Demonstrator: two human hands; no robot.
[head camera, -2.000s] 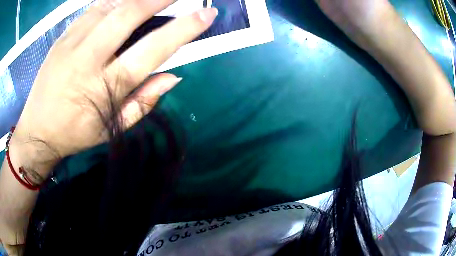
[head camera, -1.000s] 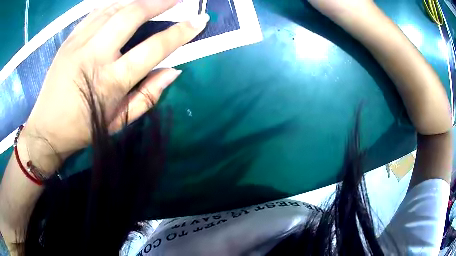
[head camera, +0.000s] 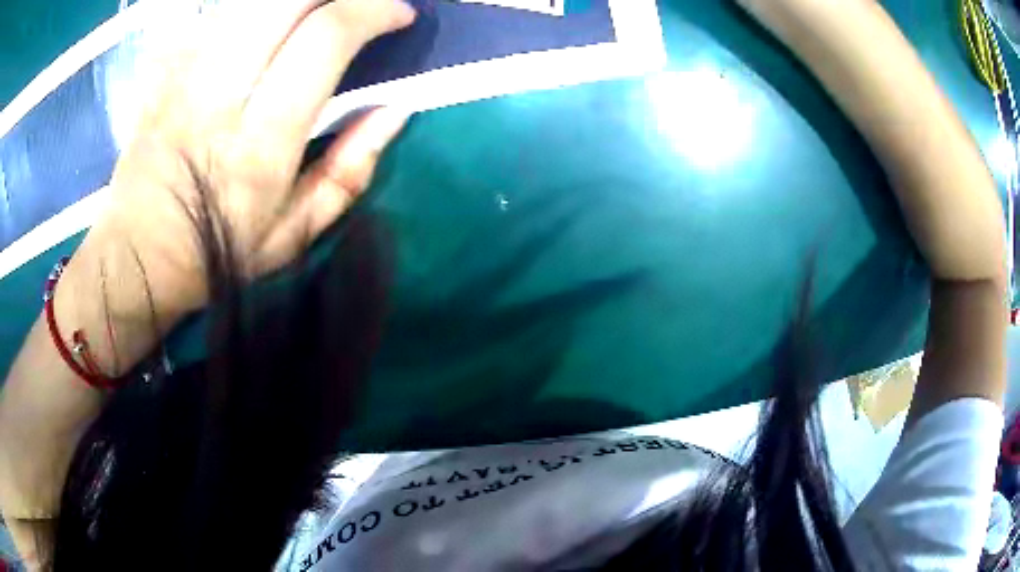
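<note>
A dark strip (head camera: 492, 43) with a white-edged backing sheet (head camera: 492, 89) crosses the top left of the view. My left hand (head camera: 241, 145) lies over it, bare, palm down, fingers reaching towards the top edge and thumb apart below the sheet's border. Whether its fingertips grip anything cannot be told. A pale-framed piece (head camera: 539, 5) on the strip is cut off by the top edge. My right hand is out of the picture above; only the right forearm shows.
The glossy green tabletop (head camera: 671, 246) has a bright glare spot. Yellow looped handles (head camera: 982, 45) lie at the upper right edge. A tan piece (head camera: 889, 391) shows below the table at right. Dark hair hangs across the lower view. The right forearm curves along the right side.
The strip and backing sheet sit further right and higher in view. The tool tip seen near my left fingers earlier is out of view. My left index finger has drawn back from the dark strip's middle.
</note>
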